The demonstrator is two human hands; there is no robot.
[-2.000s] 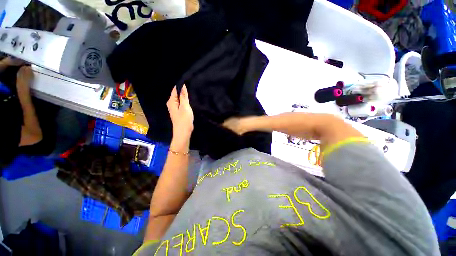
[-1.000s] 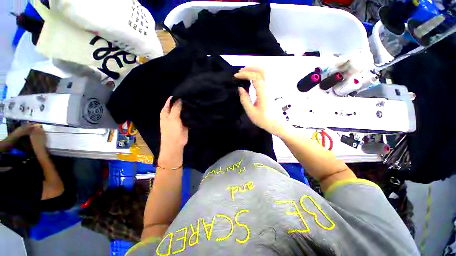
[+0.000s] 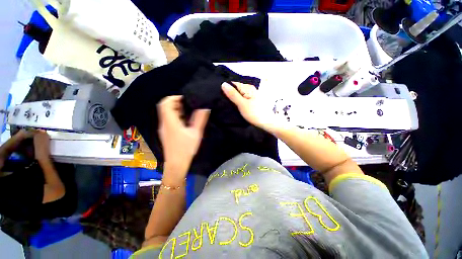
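A black garment [image 3: 147, 96] lies bunched over the table in front of me and hangs down to my lap. My left hand [image 3: 180, 129] is motion-blurred over its left part, thumb and fingers apart; no firm grip shows. My right hand [image 3: 245, 101] is on the upper right part of the bunched cloth, its thumb on top and the other fingers partly hidden by the cloth. It appears to pinch a fold there.
A white tub [image 3: 319, 38] with black cloth stands behind. A sewing machine [image 3: 334, 114] and thread cones [image 3: 309, 85] are at right. A neighbouring machine [image 3: 61, 114], white bag [image 3: 101, 40], scissors [image 3: 131, 134] and another person's arms [image 3: 43, 157] are at left.
My left hand has come down and right, and its thumb has spread from the fingers. My right hand has moved left onto the cloth. The bunched cloth has changed shape.
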